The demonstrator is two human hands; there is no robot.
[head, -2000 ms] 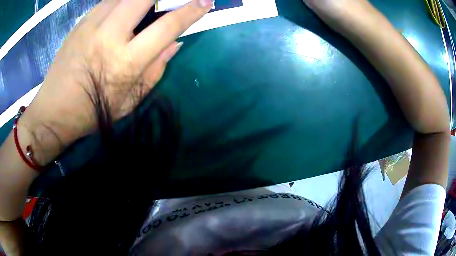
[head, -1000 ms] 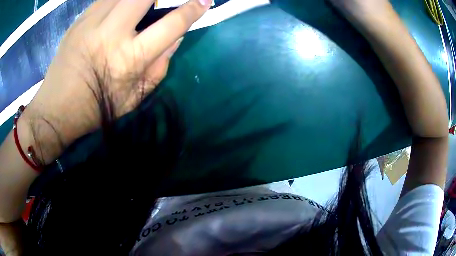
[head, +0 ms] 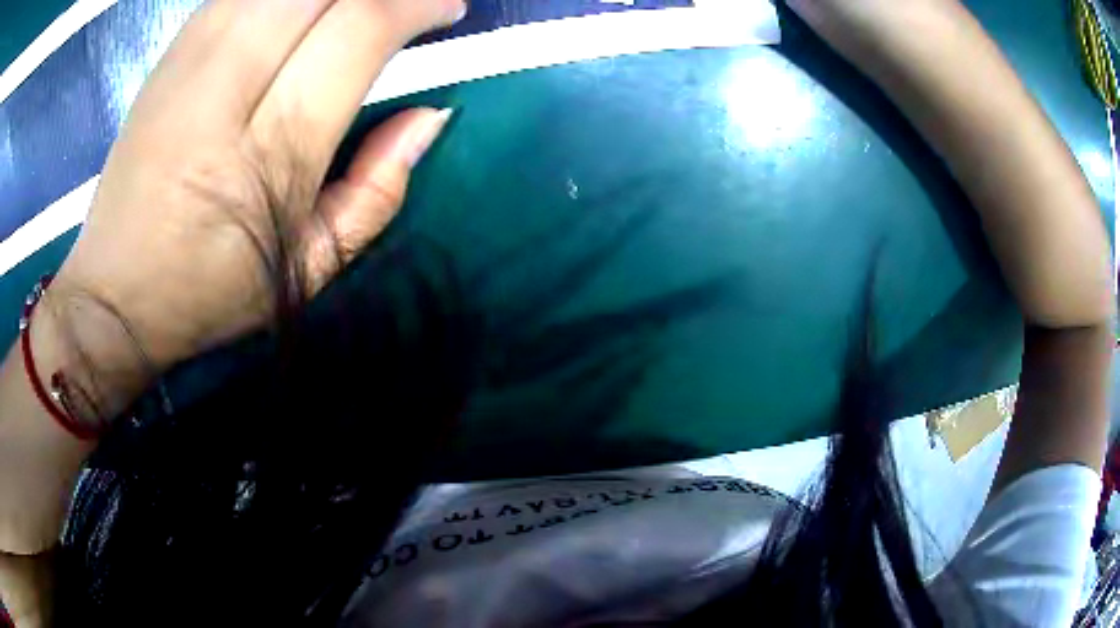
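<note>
A long dark strip (head: 540,15) with a white-edged backing sheet (head: 590,39) runs along the top of the picture and down the left side. My left hand (head: 246,172) lies over it, palm down. The thumb is spread from the fingers, and its tip is over the green surface below the white edge. One fingertip rests at the strip near the top edge; the other fingertips are cut off by the frame. I see nothing held in this hand. My right hand is beyond the top edge; only the wrist and forearm show.
The glossy green tabletop (head: 614,245) curves around in front of me with a bright glare spot. Yellow looped handles (head: 1093,49) lie at the upper right edge. A tan piece (head: 973,425) is below the table edge at right. Dark hair hangs across the lower view.
The small white piece with an orange edge under my left fingers is no longer in view. My left thumb has moved away from the fingers. The sheet's white end shows further right.
</note>
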